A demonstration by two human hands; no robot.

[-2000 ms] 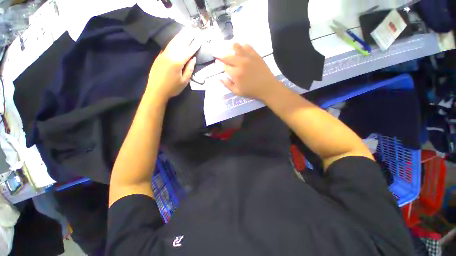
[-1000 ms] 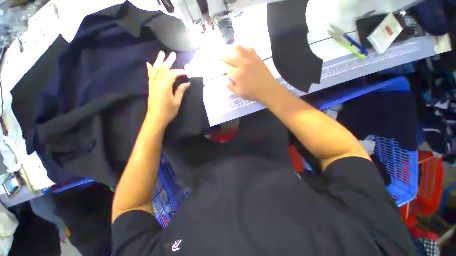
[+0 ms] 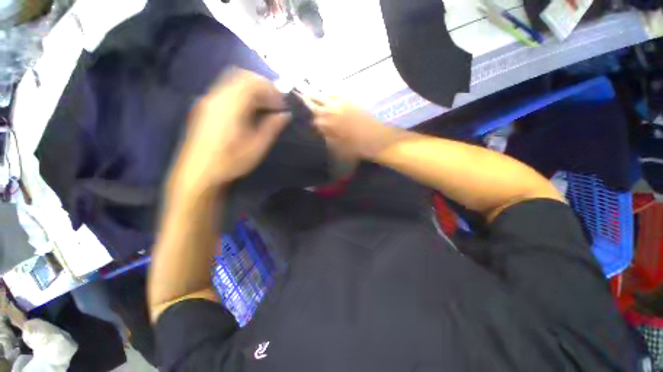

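The black and navy part-sewn garment (image 3: 138, 123) lies bunched on the left of the white machine table and hangs over its front edge. My left hand (image 3: 236, 127) is blurred, with its fingers curled at the garment's right edge. My right hand (image 3: 338, 123) is at that same edge, with its fingertips on the black cloth. A small thing may be between its fingers, but I cannot tell what. The presser foot and needle area (image 3: 280, 14) is bright, above my hands and apart from them. The curved black piece (image 3: 427, 51) lies flat to the right.
Green and blue pens (image 3: 520, 27) and a white label card (image 3: 565, 16) lie at the table's right. A blue basket (image 3: 600, 211) with dark cloth is below right, with a red basket (image 3: 649, 254) beyond. Another blue basket (image 3: 243, 272) is below left. The ruler-marked table edge (image 3: 501, 62) runs along the front.
The view has shifted, so the table sits higher in the picture. My left hand's fingers have curled in from spread. My right hand has moved down from the needle area to the garment's edge.
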